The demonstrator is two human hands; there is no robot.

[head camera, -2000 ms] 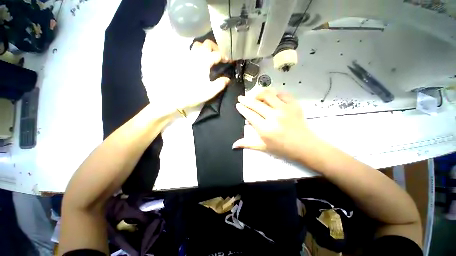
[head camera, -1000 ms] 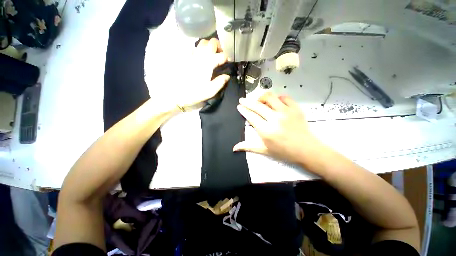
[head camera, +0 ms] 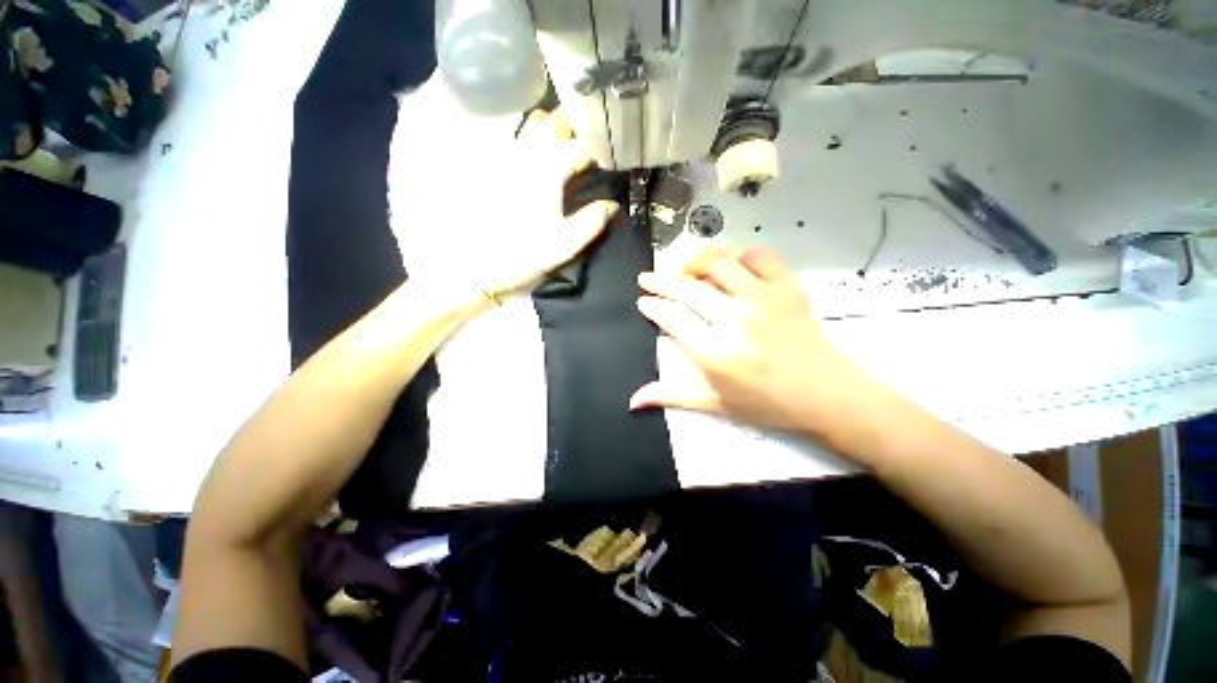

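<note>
A black fabric band (head camera: 603, 387) runs from the presser foot (head camera: 638, 200) down over the table's front edge. My left hand (head camera: 527, 214) lies on the band's left side by the needle, thumb and fingers around a folded black part. My right hand (head camera: 734, 327) lies flat with fingers spread, its fingertips at the band's right edge. A second stretch of black fabric (head camera: 334, 240) curves down the table to the left, partly under my left forearm. The white sewing machine head (head camera: 694, 80) stands above the band.
Dark thread snips (head camera: 994, 220) and a loose thread lie right on the machine bed. A dark device with keys (head camera: 99, 320) lies far left. Black pieces with yellow tickets (head camera: 607, 547) and white ties are on my lap. Brown-purple pieces (head camera: 380, 600) lie left, a brown carton (head camera: 1128, 534) right.
The band has moved a little through the machine, and the folded part by my left hand has become smaller. Both hands have stayed nearly in place. The view has shifted slightly.
</note>
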